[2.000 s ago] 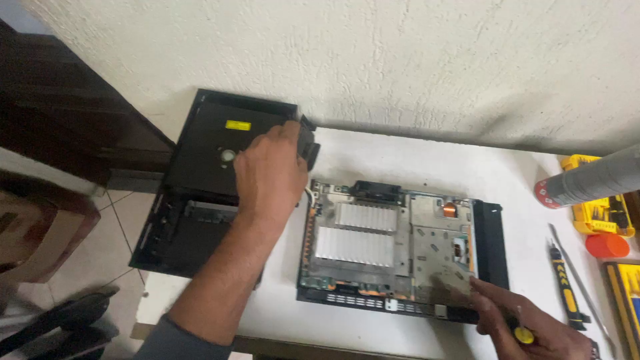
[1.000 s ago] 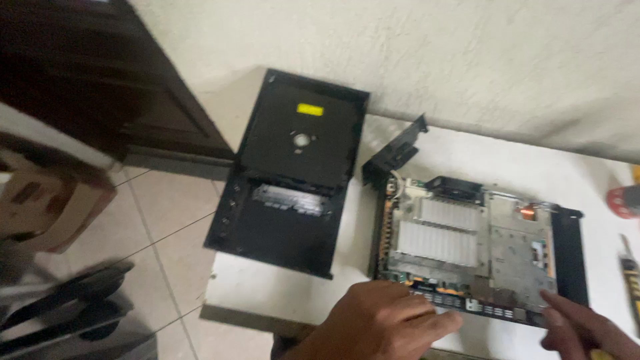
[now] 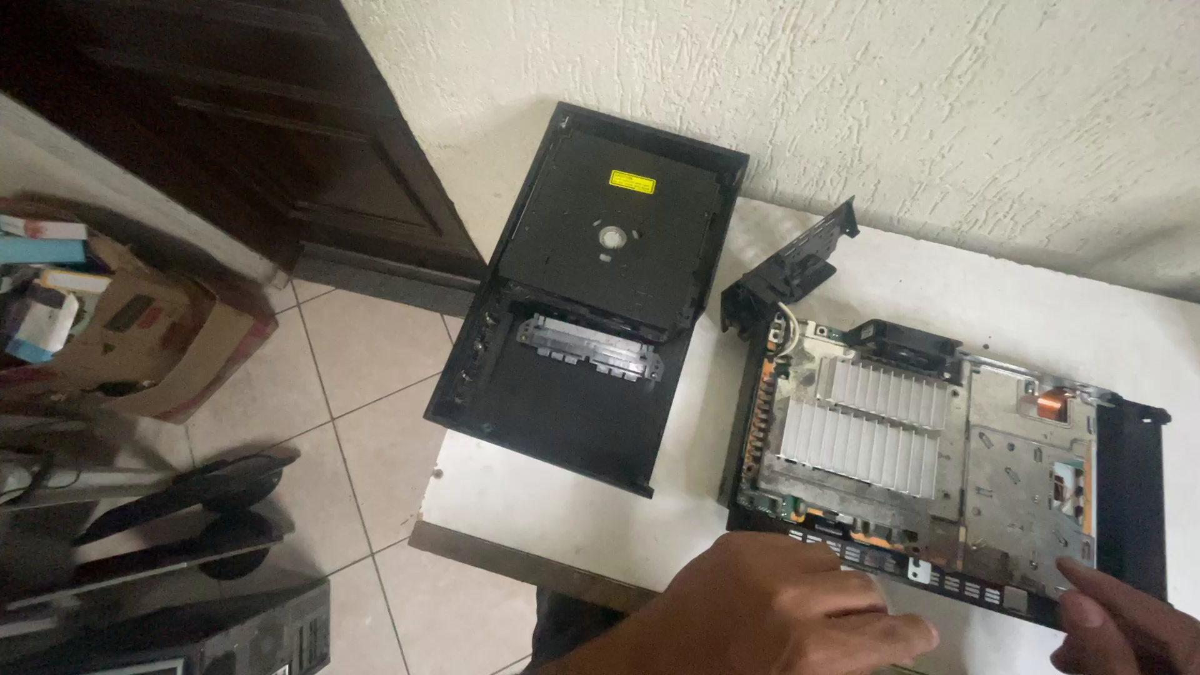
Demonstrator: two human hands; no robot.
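An opened game console chassis (image 3: 1012,469) with metal shielding and silver heat sink fins (image 3: 858,450) lies on the right of the white table. My left hand (image 3: 787,600) is at its slotted front edge, fingers curled; whether it grips the edge is unclear. My right hand (image 3: 1106,600) touches or hovers at the lower right corner, partly out of view, its hold hidden. A black plastic part (image 3: 797,267) leans at the chassis's upper left, beside a white cable (image 3: 790,333). Left of it lies the black casing half (image 3: 581,412) with a yellow label (image 3: 633,182) and a round metal hub.
The textured wall runs behind the white table (image 3: 525,506). Part of the black casing overhangs the table's left side. On the tiled floor at left stand a cardboard box (image 3: 187,375) with small boxes and some black equipment (image 3: 206,647). A dark wooden door (image 3: 309,122) is behind them.
My left hand has moved from the black part at the chassis's upper left down to its front edge. That part now stands uncovered. The view has swung left.
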